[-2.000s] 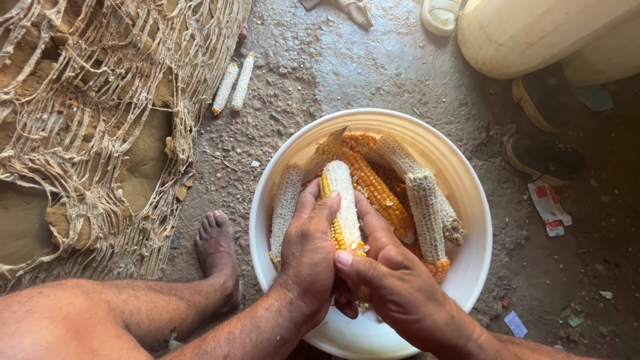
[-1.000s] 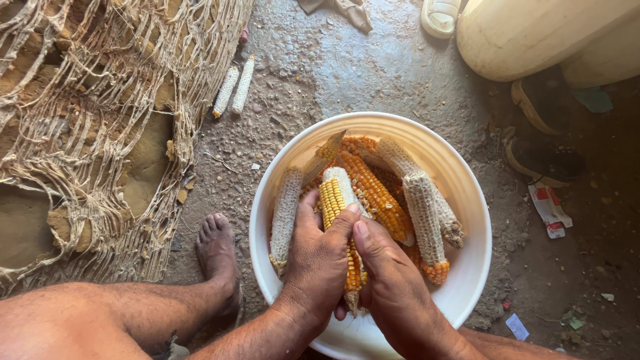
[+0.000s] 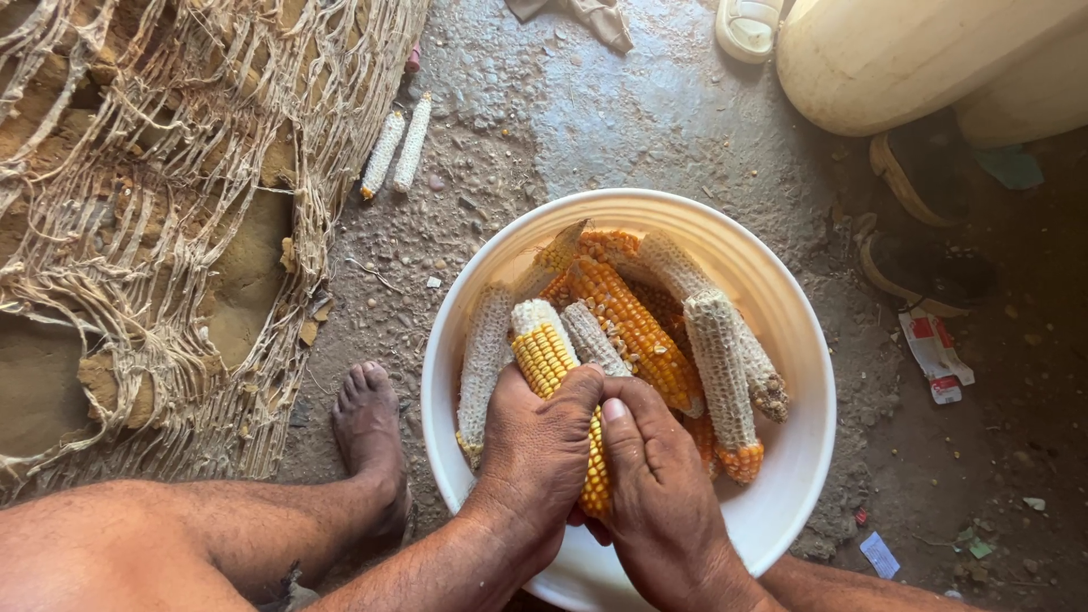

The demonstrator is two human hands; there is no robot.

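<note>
A yellow corn cob (image 3: 544, 353), bare and white at its upper tip, is held above a white plastic tub (image 3: 824, 357). My left hand (image 3: 540, 442) wraps around its middle. My right hand (image 3: 659, 476) grips the lower part, its thumb against the kernels. Inside the tub lie an orange corn cob (image 3: 633, 331), several shelled cobs, one of them a pale cob (image 3: 722, 374) with orange kernels left at its lower end, and some loose kernels. The undersides of both hands are hidden.
Two bare cobs (image 3: 398, 149) lie on the rough floor beside a fibrous, cord-covered mud wall (image 3: 170, 212). A bare foot (image 3: 370, 416) rests left of the tub. At the right are large cream containers (image 3: 901, 64), dark footwear (image 3: 926, 272) and a torn red-and-white wrapper (image 3: 935, 353).
The held cob now shows mostly yellow kernels facing up, where its white stripped side showed two seconds ago. My hands have shifted along it, and a short bare cob is now visible behind it.
</note>
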